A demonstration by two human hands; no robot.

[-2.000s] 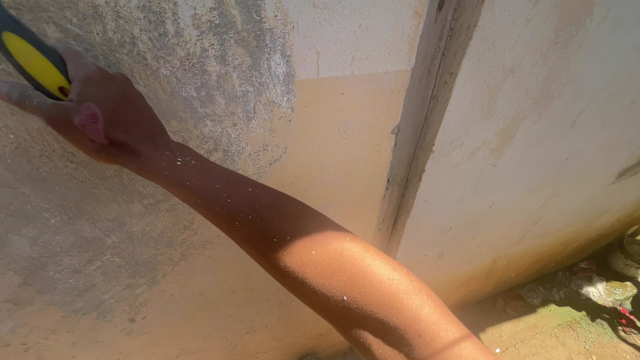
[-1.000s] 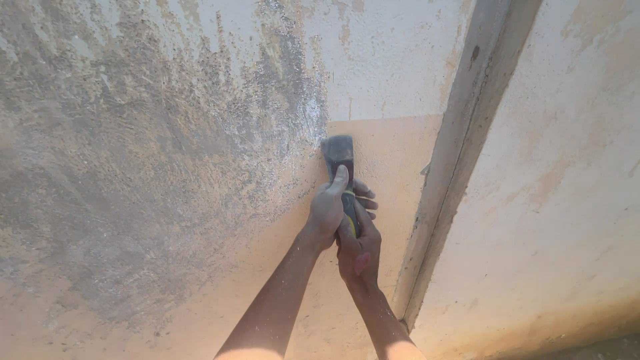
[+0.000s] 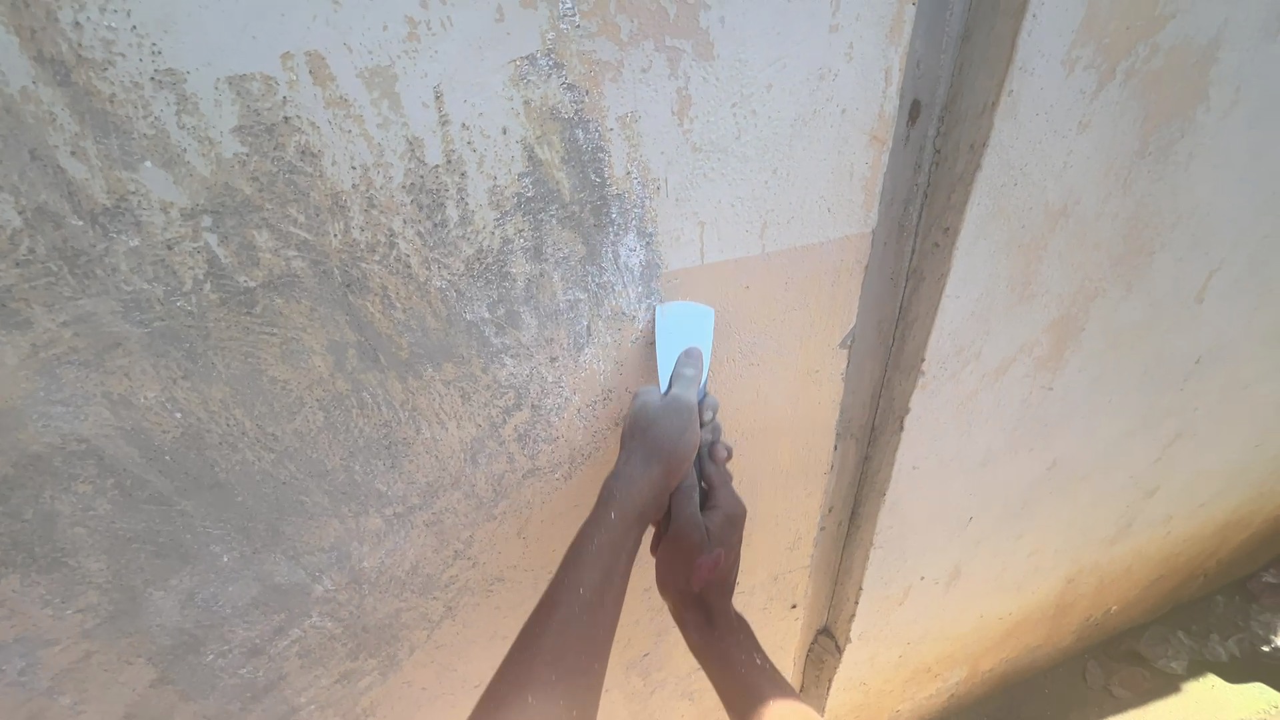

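Observation:
A scraper with a broad metal blade [image 3: 684, 328] lies against the painted wall [image 3: 770, 350], near the border between rough grey, scraped plaster [image 3: 400, 350] and smooth peach paint. My left hand [image 3: 662, 440] is closed round the tool near the blade, its thumb pressed on the metal. Lower down, my right hand [image 3: 703, 545] grips the handle, which is mostly hidden by the fingers. A reddish mark shows on the right hand near the wrist.
A raised vertical concrete strip [image 3: 890, 330] runs down the wall right of the hands. Beyond it is another pale wall section [image 3: 1090, 330]. Rubble or litter [image 3: 1180, 640] lies on the ground at the lower right.
Two seconds ago one hand held the tool at the upper left; both hands have since come onto it at the paint border. The blade, dark one second ago, now shines bright.

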